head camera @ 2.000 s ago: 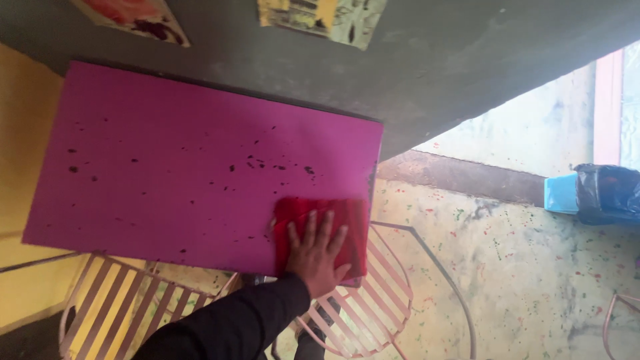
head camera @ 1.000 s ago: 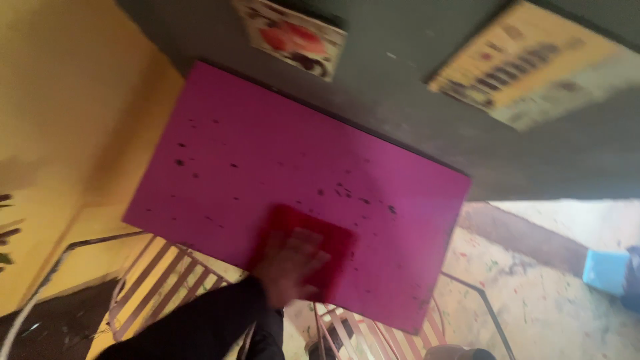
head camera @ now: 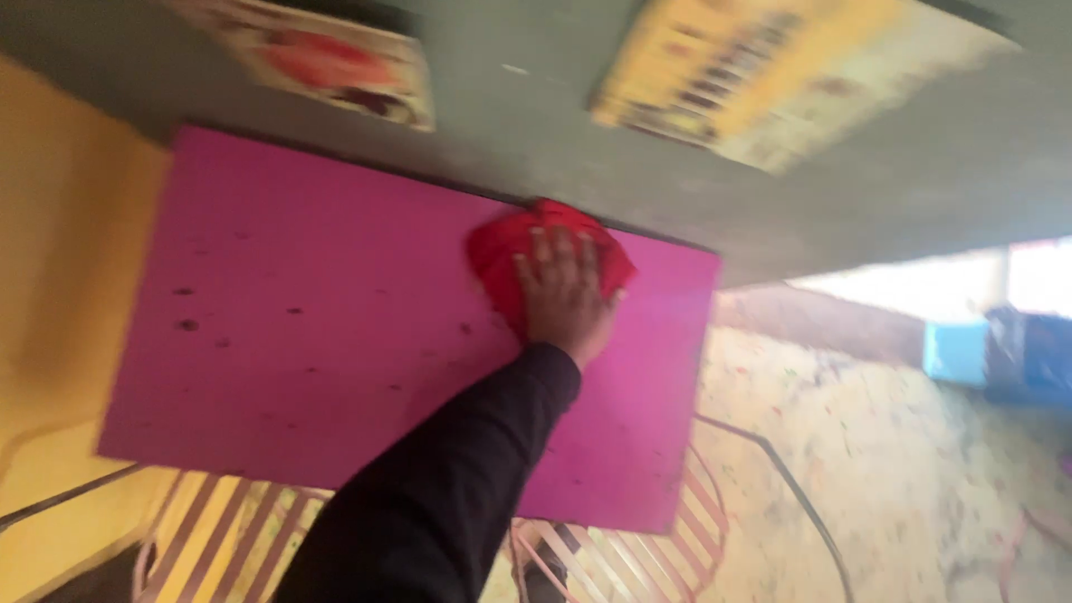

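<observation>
My left hand (head camera: 568, 293) lies palm down with fingers spread on a red cloth (head camera: 502, 260), pressing it against the magenta tabletop (head camera: 335, 251). The cloth is bunched at the table's far edge, right of the middle, close to the grey wall. Dark specks (head camera: 186, 324) dot the tabletop, most visibly on its left half. My dark sleeve crosses the near edge and hides part of the surface. My right hand is out of the frame.
Slatted pink chairs (head camera: 222, 519) (head camera: 645, 561) stand at the near edge. Blurred pictures (head camera: 335, 67) (head camera: 712, 75) hang on the grey wall (head camera: 519, 117). A yellow wall (head camera: 75, 251) is at left. A light-blue object (head camera: 955, 352) and a dark bag (head camera: 1026, 356) stand far right.
My left hand and the red cloth have moved from the near part of the tabletop to its far edge by the wall. The view has shifted too.
</observation>
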